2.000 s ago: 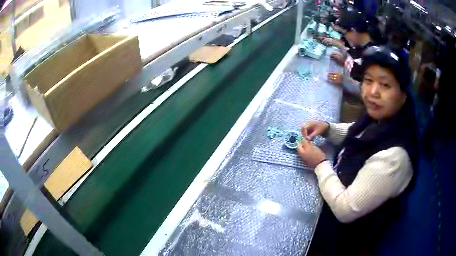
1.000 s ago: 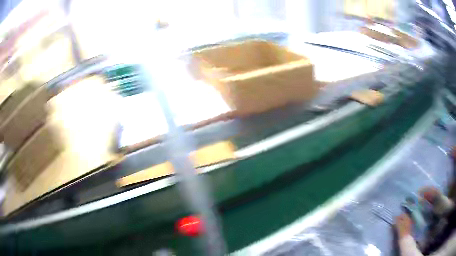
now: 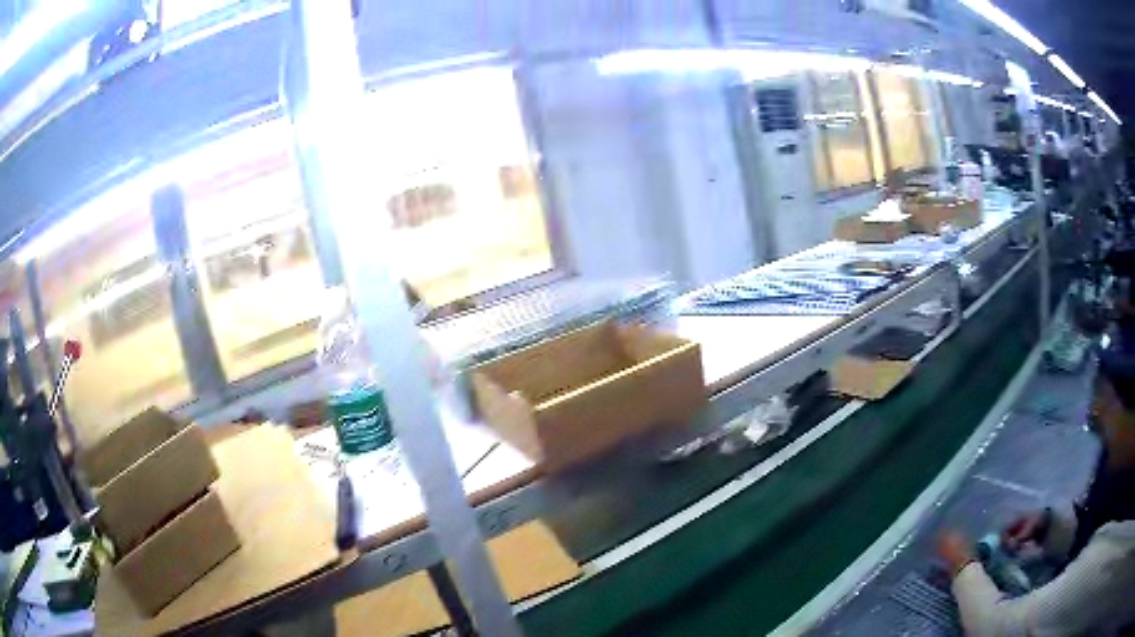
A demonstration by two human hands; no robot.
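Observation:
Neither of my hands is in the picture. Nearest in front of me are the green conveyor belt [image 3: 747, 548] and a grey-white metal post [image 3: 401, 361] that crosses the view. Beyond the belt, an open brown carton [image 3: 622, 404] stands on the far bench. Flat cardboard pieces [image 3: 529, 562] lie along the bench's near edge. A crumpled clear plastic bag [image 3: 753, 427] lies on the ledge beside the belt, near another cardboard piece [image 3: 871, 376].
A person's sleeve [image 3: 996, 610] and hands over pale green parts [image 3: 1006, 562] are at the lower right. A green-labelled bottle [image 3: 361, 421], two small cartons [image 3: 174, 548] and a red-knobbed lever [image 3: 72, 351] are on the left. Perforated trays [image 3: 797, 284] lie further back.
The view has swung left and up from the neighbouring person to the far bench and windows. That person has shifted to the lower right edge. A red knob seen low a second ago is gone.

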